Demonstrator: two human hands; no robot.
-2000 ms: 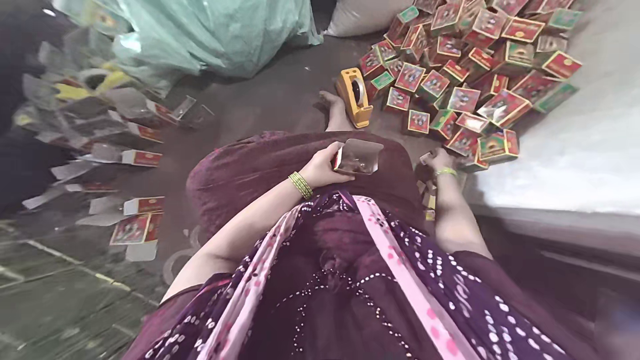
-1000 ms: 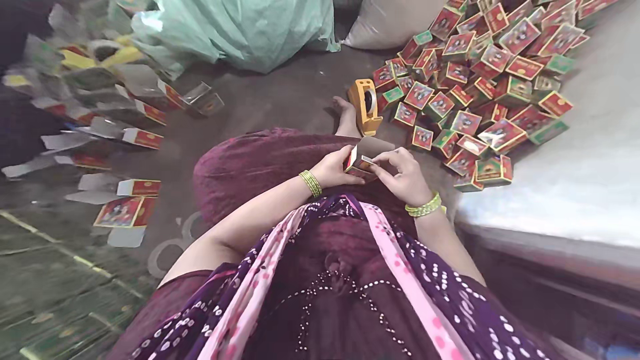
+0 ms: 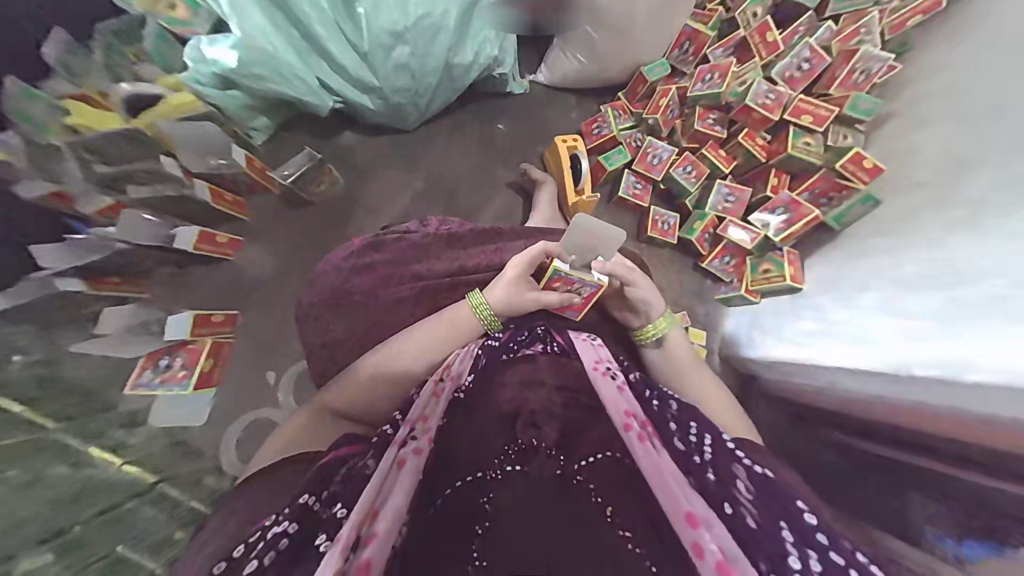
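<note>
A small red printed cardboard box (image 3: 574,290) is between my two hands, above my lap, with its pale top flap (image 3: 593,238) raised. My left hand (image 3: 528,284) grips the box from its left side, the thumb near the open top and a finger across the printed face. My right hand (image 3: 632,292) is at the box's right side, its fingertips at the base of the flap; how firmly it holds is partly hidden. Just beyond the box stands a yellow tape dispenser (image 3: 571,176) beside my foot.
Closed printed boxes (image 3: 728,200) lie heaped at the upper right, beside a white surface (image 3: 904,280). Open-flapped boxes (image 3: 216,242) are spread on the left. A green plastic bag (image 3: 376,56) and a whitish sack (image 3: 612,44) stand at the far side.
My right hand was low at my right side two seconds ago, then came up to the box. The flap now stands up and the box's red printed face shows.
</note>
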